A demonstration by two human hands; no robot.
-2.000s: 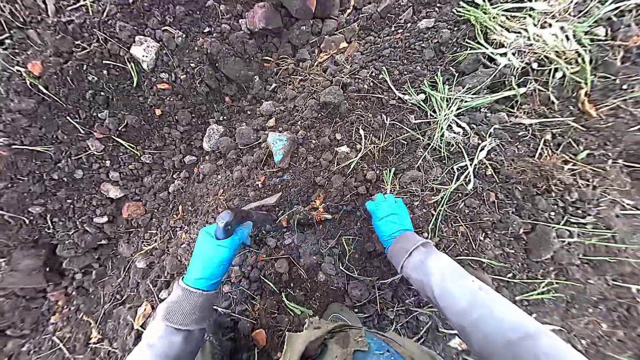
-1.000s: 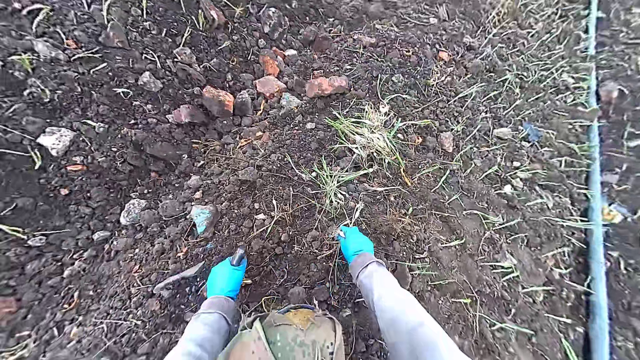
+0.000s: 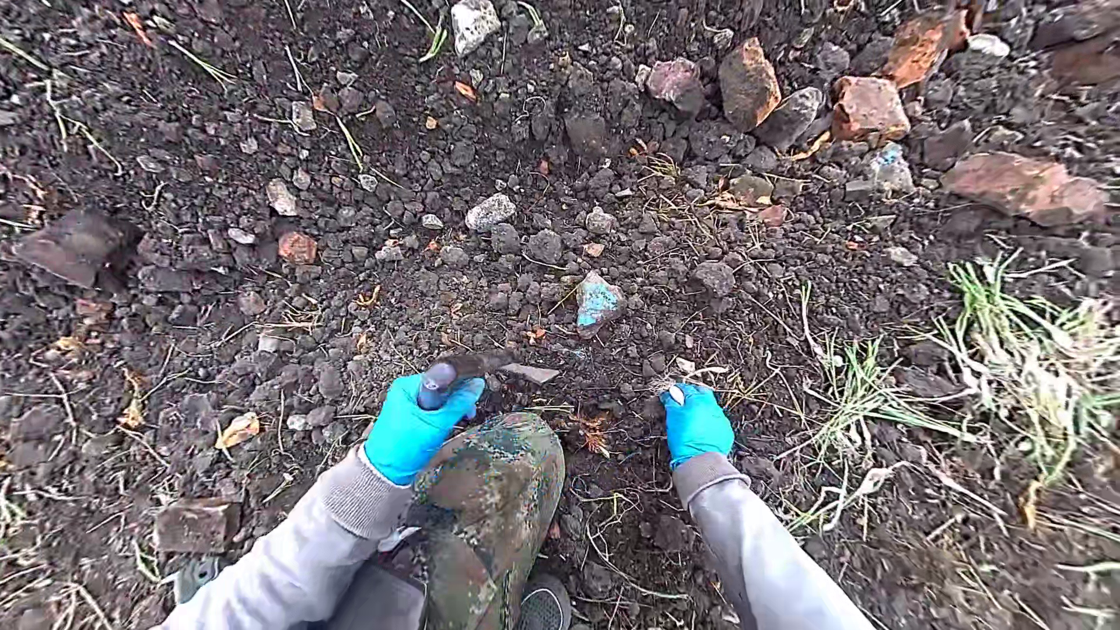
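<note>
My left hand [image 3: 422, 427], in a bright blue glove, is closed around the dark handle of a hand tool [image 3: 472, 363] with a short flat metal blade pointing right, just above the soil. The tool's exact kind is hard to tell. My right hand [image 3: 698, 423], gloved alike, pinches a small whitish bulb [image 3: 676, 395] with fine roots, low over the dirt. A stone with turquoise marks [image 3: 598, 303] lies on the soil beyond and between the hands.
Reddish broken stones [image 3: 871, 108] lie at the upper right. Pale green grass clumps [image 3: 862, 385] grow right of my right hand. A dark rock [image 3: 77, 247] lies far left and a brick-like piece [image 3: 197, 526] lower left. My camouflage-clad knee [image 3: 494, 516] is between my arms.
The view has swung left, and the blue pipe and much of the grass at the right have left it. Both hands still hold low over the soil.
</note>
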